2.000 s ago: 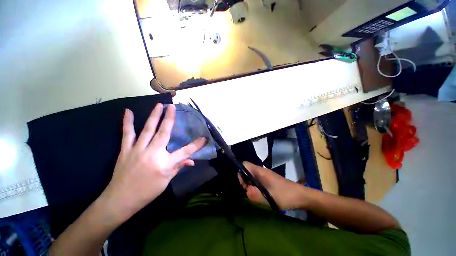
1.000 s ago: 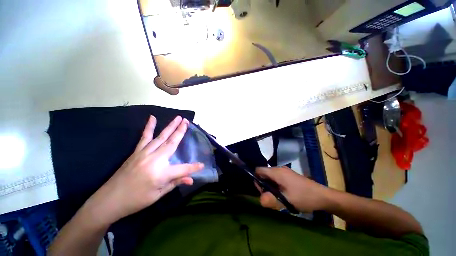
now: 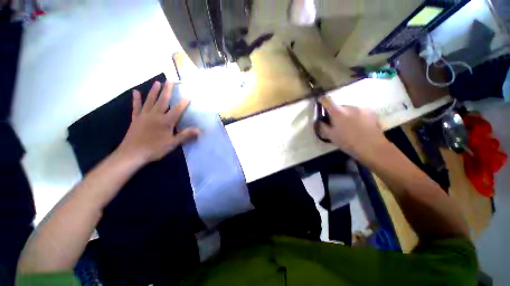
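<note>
A black fabric panel (image 3: 134,184) lies on the white table's front edge and hangs toward my lap. A grey-blue piece (image 3: 215,162) lies along its right side as a long curved strip. My left hand (image 3: 154,125) rests flat on the panel, fingertips at the top of the grey-blue piece, fingers spread. My right hand (image 3: 349,125) holds the black scissors (image 3: 305,72) by the loop handles, over the table edge. Their blades point up and left over the machine bed and look closed, slightly blurred.
The sewing machine head with its needle area (image 3: 223,61) stands ahead. A control panel (image 3: 416,28) is at upper right, with green snips (image 3: 383,74) below it. A shiny metal bowl (image 3: 454,131) and a red plastic bag (image 3: 483,153) are at the right. Dark fabric hangs below the table edge.
The scissors have moved from the grey-blue piece's edge up and right to the machine bed. The grey-blue piece now shows more of its length. My left hand has moved up and left with the panel.
</note>
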